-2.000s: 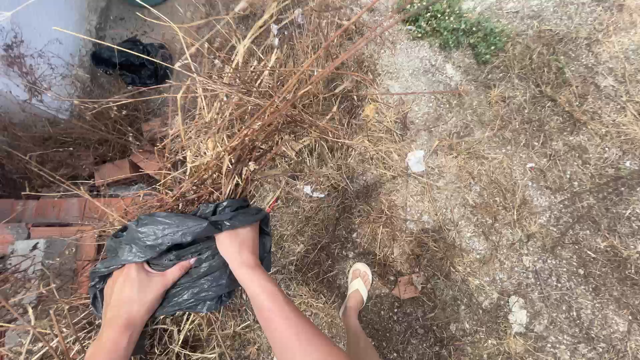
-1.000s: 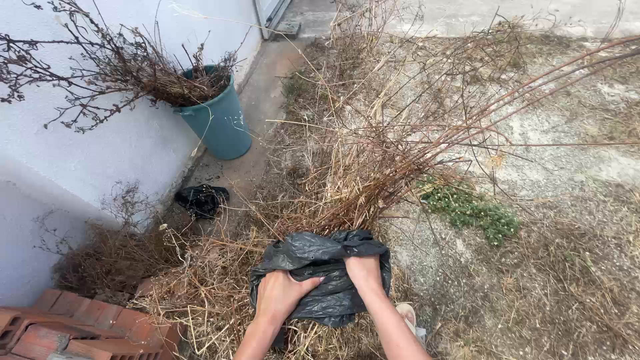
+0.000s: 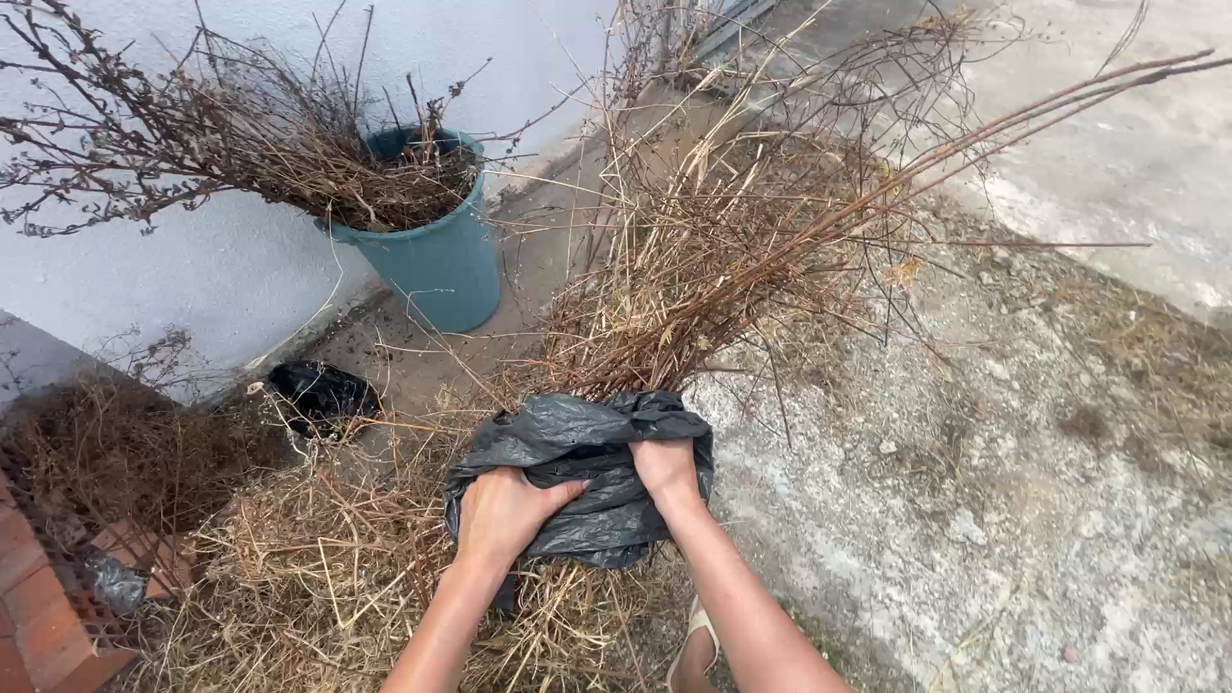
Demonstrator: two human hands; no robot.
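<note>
A bundle of dry stalks and twigs [image 3: 693, 308] points up and to the right, its near end wrapped in a black plastic bag [image 3: 587, 462]. My left hand [image 3: 505, 520] grips the left side of the bag, thumb across the plastic. At the bag's right side my right hand [image 3: 666, 472] is closed on it, with the fingers hidden by the folds. The stalks' lower ends cannot be seen inside the plastic.
A teal plastic bin [image 3: 438, 274] full of dry branches stands by the white wall [image 3: 241, 279]. Another black plastic bag [image 3: 322, 397] lies below it. Red bricks [image 3: 48, 616] are at lower left, dry straw [image 3: 327, 568] beside them. Concrete paving [image 3: 1107, 164] lies at upper right.
The view has swung up and left over two seconds. Both hands keep their hold on the bag around the stalks, which have moved from beside the bricks to near the bin.
</note>
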